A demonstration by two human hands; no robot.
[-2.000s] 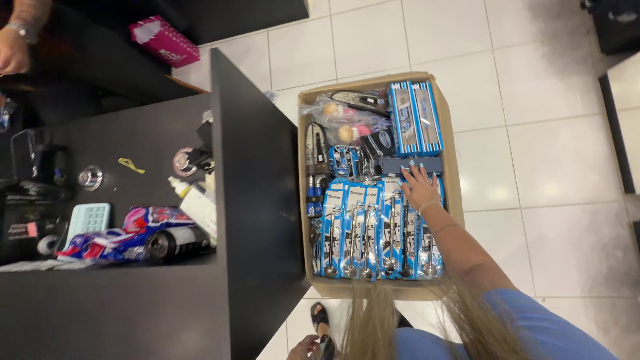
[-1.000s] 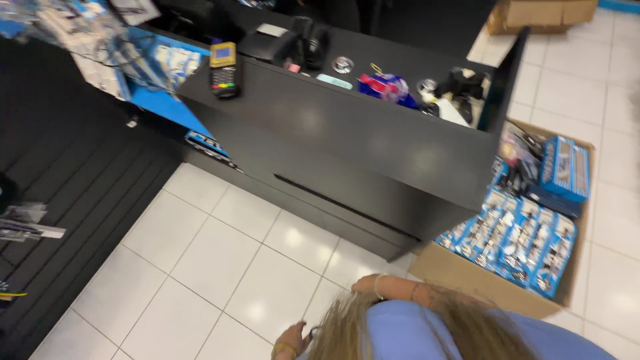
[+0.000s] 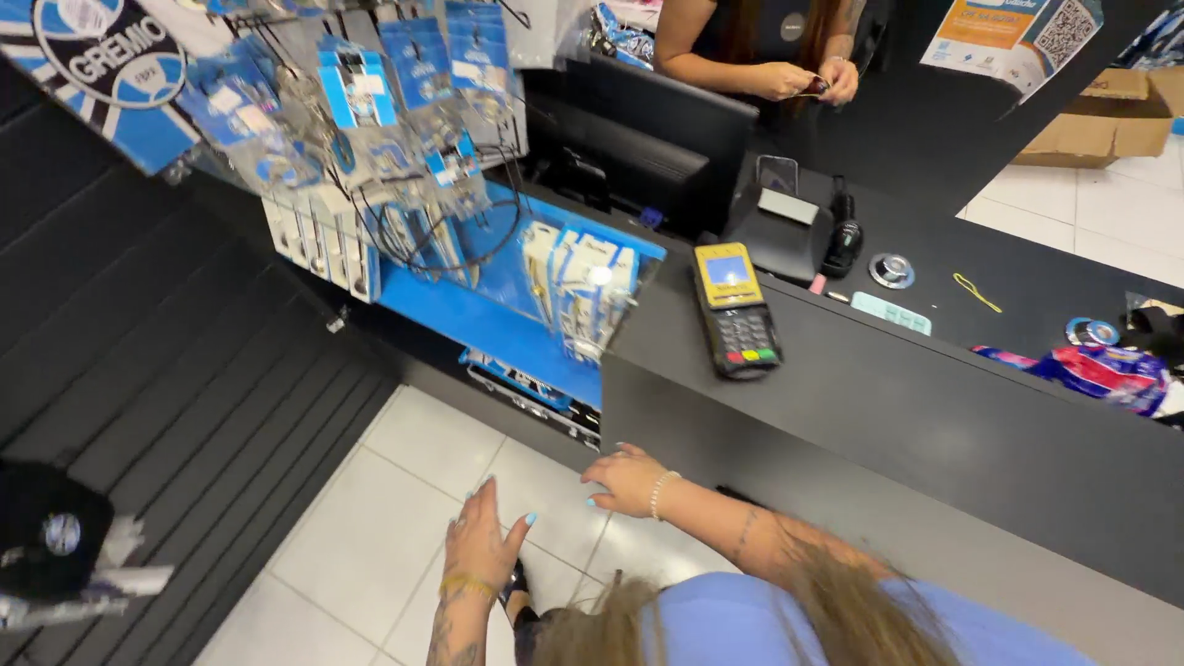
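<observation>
My left hand (image 3: 481, 536) is over the tiled floor with its fingers apart and nothing in it. My right hand (image 3: 629, 479), also empty, is stretched out beside the near corner of the dark counter (image 3: 879, 398), its fingers spread. Ahead of both hands, packaged goods (image 3: 587, 287) stand on a blue display shelf (image 3: 481, 324), with more flat packs (image 3: 532, 379) on a lower level below. A yellow and black card terminal (image 3: 737, 310) lies on the counter top above my right hand.
Hanging blue packets (image 3: 361, 88) fill a rack at the upper left. A co-worker's hands (image 3: 809, 83) hold a small thing behind the counter, near a monitor (image 3: 647, 139). A black cap (image 3: 51, 532) hangs at the left slatted wall. A cardboard box (image 3: 1101, 120) stands at the far right.
Two seconds ago my right hand was on the goods in a cardboard box; now it is away from them, empty. The view has swung left to the display shelf. Both hands now reach forward.
</observation>
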